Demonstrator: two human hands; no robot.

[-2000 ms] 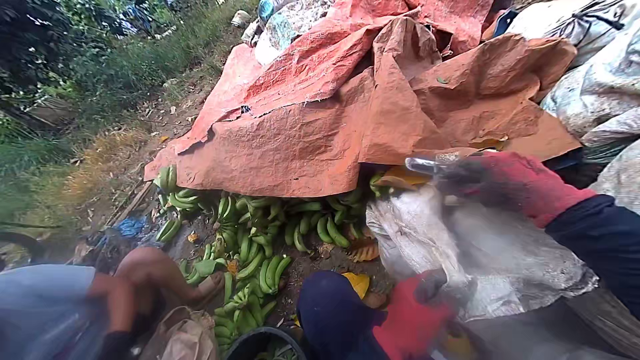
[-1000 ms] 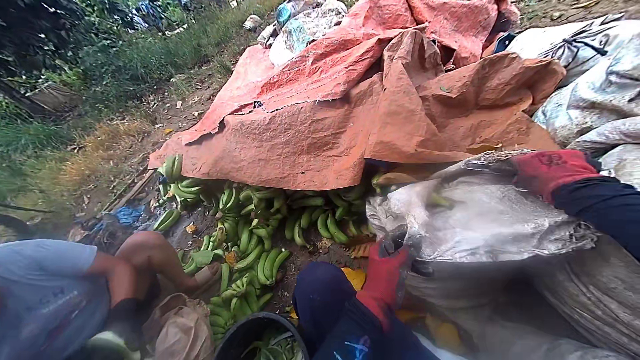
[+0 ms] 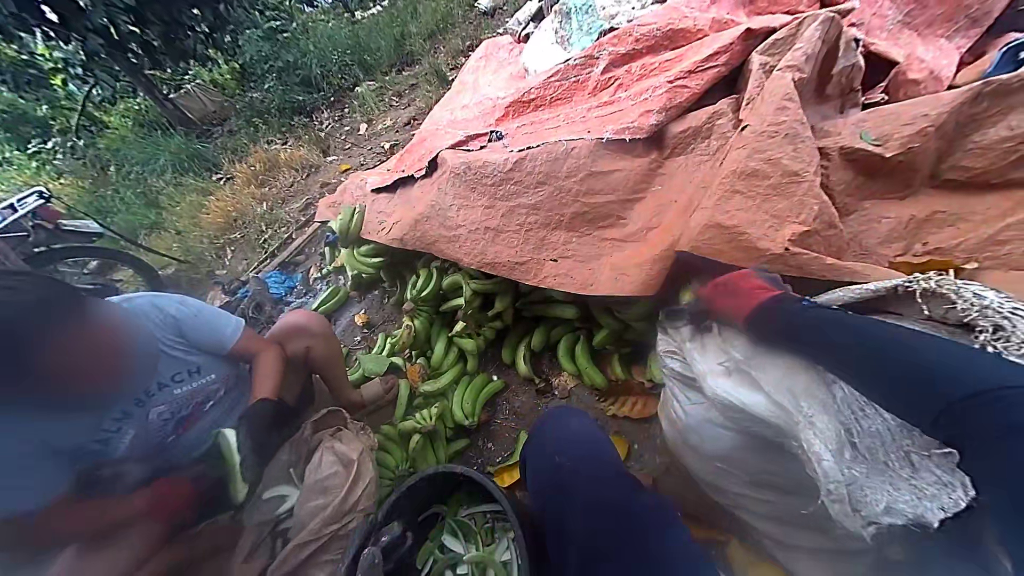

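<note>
My right hand point(image 3: 732, 296), in a red glove with dark fingers, reaches in from the right. It is at the upper left edge of a whitish woven sack point(image 3: 744, 424), beside the hem of an orange tarpaulin point(image 3: 576, 216). Its fingers are blurred and partly hidden, so I cannot tell what they hold. I do not see my left hand. Left of the sack, bunches of green bananas point(image 3: 440, 344) lie heaped on the soil, some under the tarpaulin. Near my dark-clad knee point(image 3: 584, 464) stands a black bucket point(image 3: 520, 520) with green and pale peel pieces inside.
At the left sits a co-worker point(image 3: 160, 352) in a grey T-shirt and gloves, a partly peeled green banana point(image 3: 232, 466) at their hands. A brown sack point(image 3: 328, 488) lies between them and the bucket. Behind are a motorcycle wheel point(image 3: 96, 268), blue plastic point(image 3: 280, 283) and grass.
My right hand has moved left across the sack to its upper left edge. My left hand, on the sack's near side a second ago, has gone out of sight. The view has turned left.
</note>
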